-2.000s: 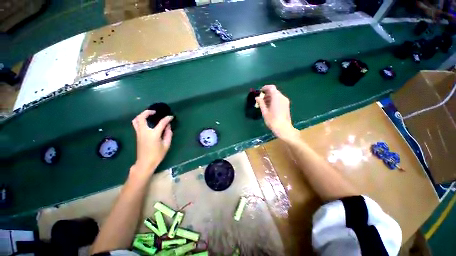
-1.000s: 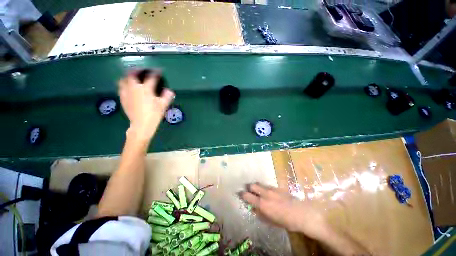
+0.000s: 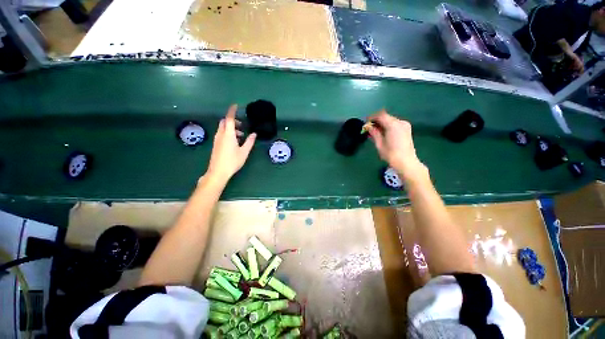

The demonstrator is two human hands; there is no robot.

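Observation:
My left hand (image 3: 229, 147) has its fingers apart beside an upright black housing (image 3: 262, 119) on the green conveyor belt (image 3: 146, 93); it appears to hold nothing. My right hand (image 3: 393, 138) pinches a small pale-ended battery cell (image 3: 367, 127) at the open end of another, tilted black housing (image 3: 349, 137). Most of that cell is hidden. White-faced discs lie on the belt, one (image 3: 280, 151) right of my left hand and one (image 3: 393, 177) below my right hand. Green battery cells (image 3: 255, 311) are heaped on the bench in front of me.
A black housing (image 3: 463, 126) lies on the belt to the right, with more discs and housings beyond. Black round parts (image 3: 117, 247) sit at the near left. A blue bundle (image 3: 531, 267) lies on the right cardboard, beside a carton (image 3: 584, 245). A person (image 3: 564, 40) is at far right.
My right hand has risen from the bench to a housing, now with a cell. My left hand has moved right and opened beside a standing housing. Belt items appear farther right.

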